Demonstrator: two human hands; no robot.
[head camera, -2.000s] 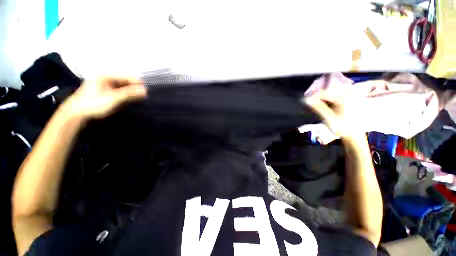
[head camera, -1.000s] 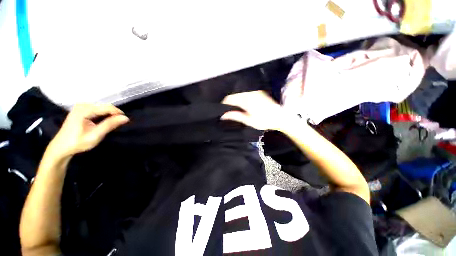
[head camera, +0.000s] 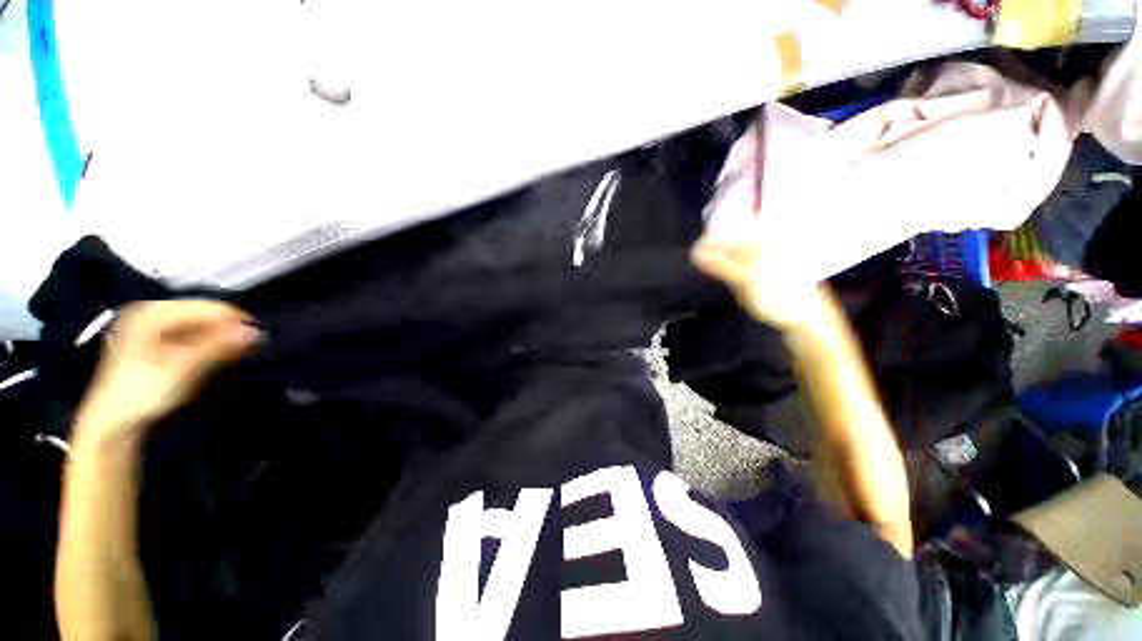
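A black garment (head camera: 501, 269) is stretched between my hands, below the table edge and over my lap. A pale drawcord loop (head camera: 597, 219) shows on it right of the middle. My left hand (head camera: 182, 344) grips the garment's left end, the fingers closed and blurred. My right hand (head camera: 758, 282) grips its right end beside the pale pink cloth, also blurred. The garment's lower edge is hard to tell from my black shirt.
The white table (head camera: 413, 113) lies ahead, with blue tape (head camera: 53, 107) at left and tan tape (head camera: 788, 60) at right. Black pieces with white loops (head camera: 88, 282) are heaped at left. Pale pink cloth (head camera: 877, 175) hangs at right. Red scissor handles (head camera: 974, 8) are cut off at the top.
My right hand has moved right, away from my left, spreading the garment. The drawcord loop has come into sight. My left hand has shifted slightly left and down.
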